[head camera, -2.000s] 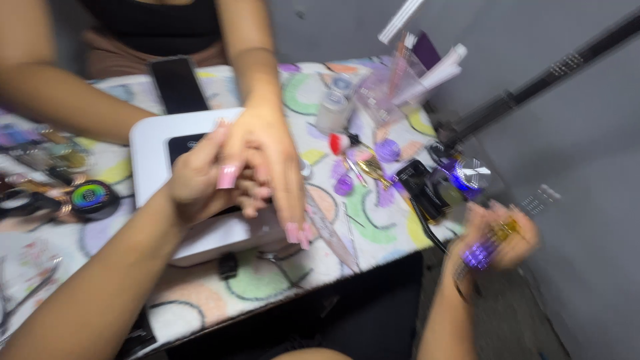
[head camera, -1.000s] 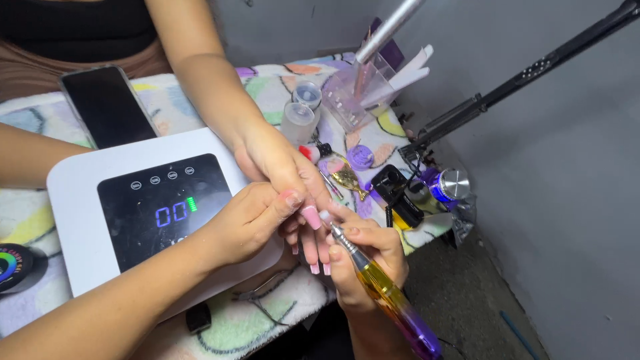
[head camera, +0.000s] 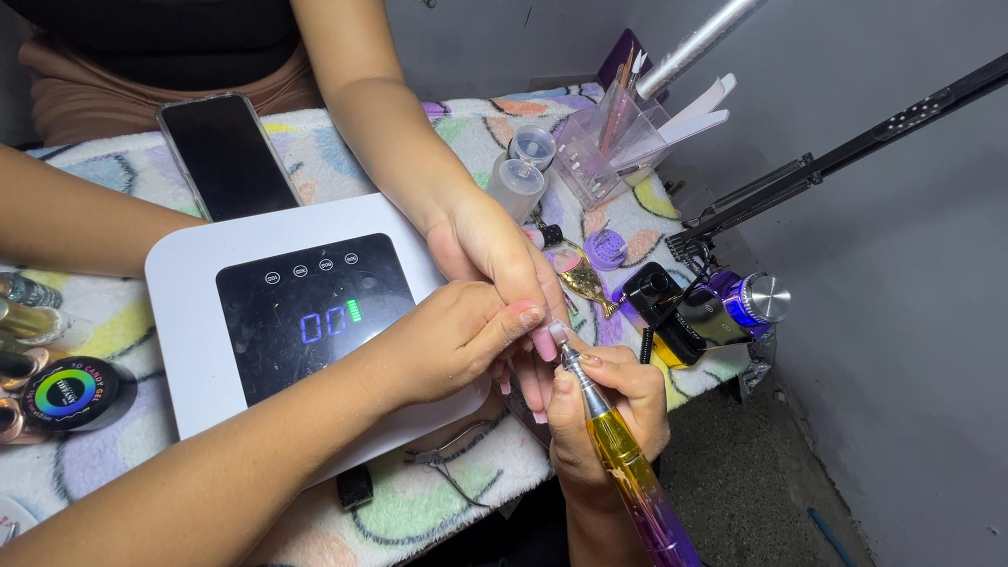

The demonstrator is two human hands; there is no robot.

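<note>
My left hand (head camera: 465, 335) grips the fingers of the other person's hand (head camera: 496, 252) over the right edge of a white nail lamp (head camera: 189, 331). Between the thumb and fingers of my right hand (head camera: 606, 402) is a yellow-to-purple electric nail drill (head camera: 618, 449). Its bit (head camera: 557, 332) is at one of the person's long pink nails (head camera: 545, 344); whether the two touch I cannot tell. The lamp's dark panel shows lit digits and a green bar. The person's other forearm reaches behind the lamp, its hand hidden.
Behind the lamp lies a phone (head camera: 228, 157). Pump bottles (head camera: 516, 189), a clear organizer (head camera: 587, 161) with files, a purple bit holder (head camera: 605, 249) and the drill's control unit (head camera: 693, 315) stand right. Nippers (head camera: 441, 459) lie near the front edge; gel jars (head camera: 67, 394) are left. A black lamp arm (head camera: 835, 161) slants across the right.
Two seconds ago my right hand was out to the right with the drill, away from the person's hand; it has moved left to the nails. My left hand keeps its hold. The view has shifted.
</note>
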